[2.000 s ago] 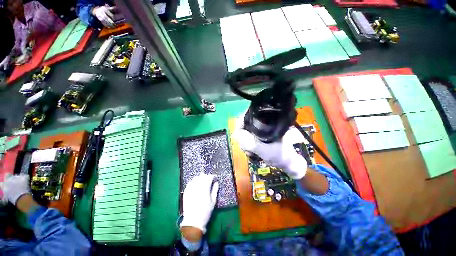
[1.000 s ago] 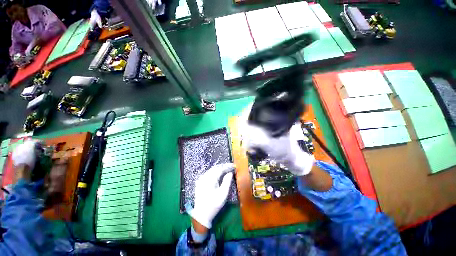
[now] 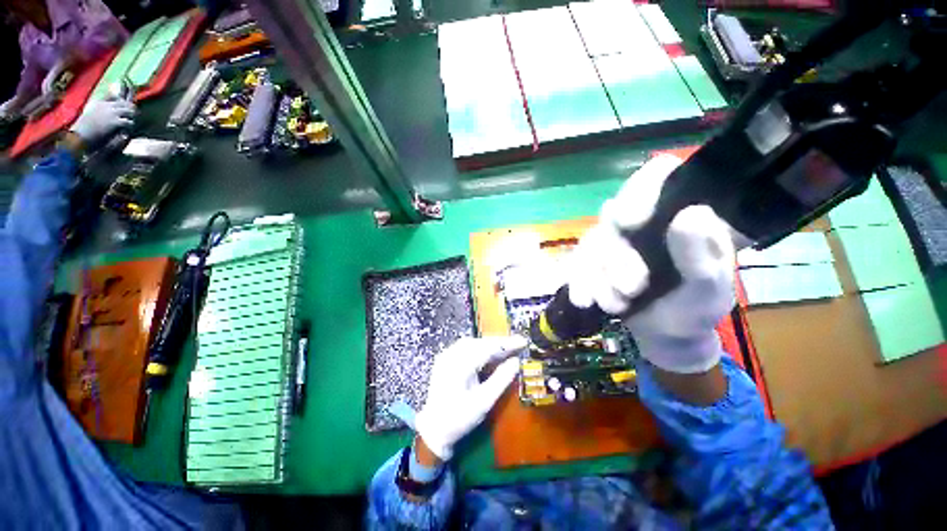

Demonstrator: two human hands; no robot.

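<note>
My right hand [image 3: 665, 270], in a white glove, is closed around a black electric screwdriver [image 3: 633, 264] with a yellow ring near its tip. The tool slants down to the left over a green circuit board [image 3: 582, 375] with yellow and white parts. The board lies in an orange-brown fixture [image 3: 561, 441]. My left hand [image 3: 467, 389], also in a white glove, is at the board's left edge beside the screwdriver tip, fingertips together. Whether it holds a small part cannot be told. The black screw tray [image 3: 415, 332] full of silvery bits is left of the fixture.
A row of pale green strips [image 3: 241, 358], a marker [image 3: 301, 368] and another screwdriver [image 3: 179, 311] lie at left. A metal post [image 3: 358, 130] rises behind the screw tray. Red-edged boards with white and green sheets [image 3: 789, 268] are at right. Another worker's gloved hand [image 3: 104, 116] is at upper left.
The screwdriver has swung from upright to a slant, its body now toward the upper right. My left hand has moved from the screw tray to the board. The neighbouring worker's hand has reached forward.
</note>
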